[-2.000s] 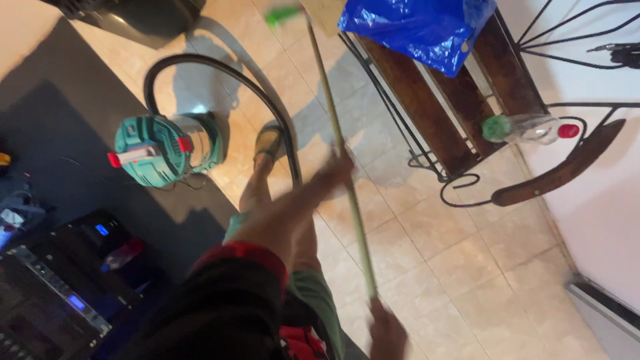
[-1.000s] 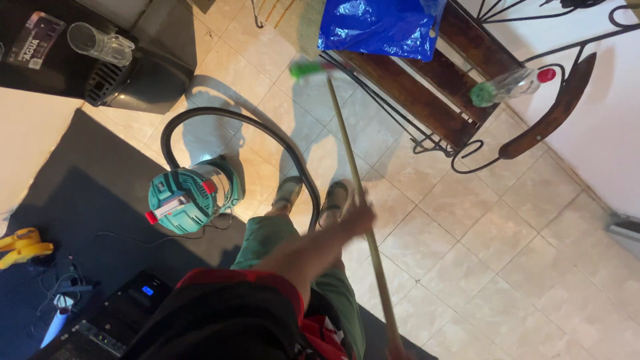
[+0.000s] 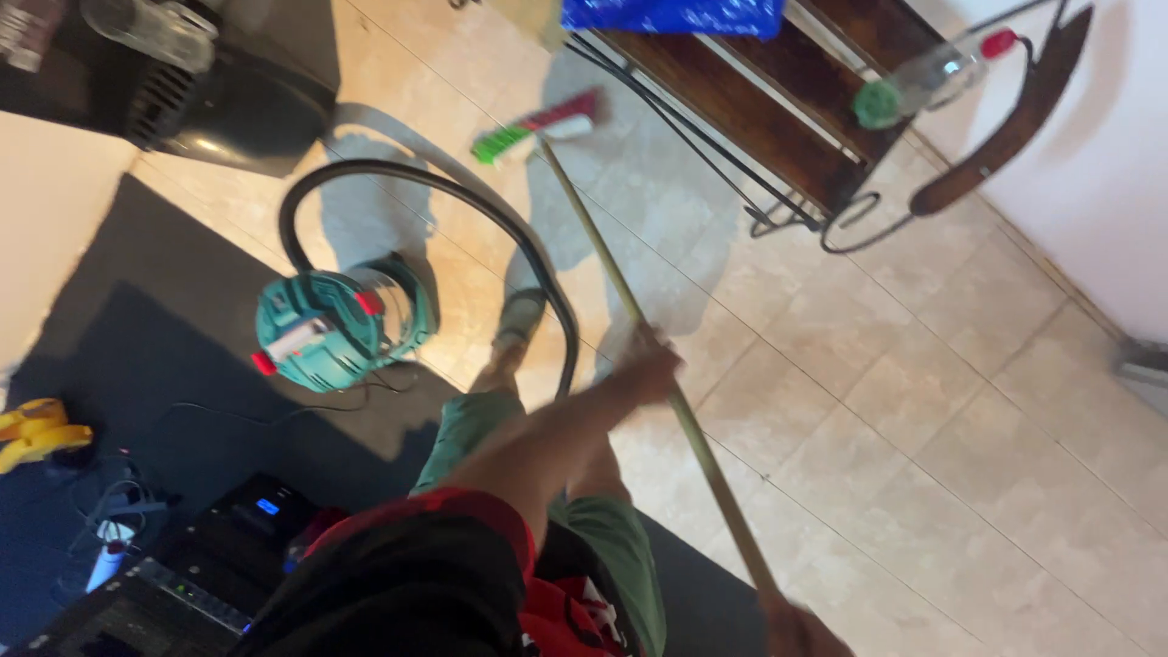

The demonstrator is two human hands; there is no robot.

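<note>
A broom with a long yellowish pole (image 3: 607, 251) slants across the floor, its green, red and white head (image 3: 538, 126) at the far end on or just above the tiles. My left hand (image 3: 650, 365) is closed around the middle of the pole. Lower right, my right hand (image 3: 803, 631) grips the near end, blurred and partly cut off by the frame edge. Left of my legs stands a teal and clear canister vacuum cleaner (image 3: 342, 324). Its black hose (image 3: 447, 187) arches over toward my left forearm, which hides the lower end.
A wood-slat metal bench (image 3: 730, 100) holds a blue plastic bag (image 3: 671, 14) and a clear plastic bottle (image 3: 926, 80). A black appliance (image 3: 265, 100) stands upper left. Dark matting (image 3: 146, 274) lies left, with a yellow object (image 3: 41, 433), cables and black electronic equipment (image 3: 265, 511). A white wall borders the right.
The broom head has moved away from the bench's edge, down and left, and the pole has shifted with my hands. Both hands stay on it. The view has shifted.
</note>
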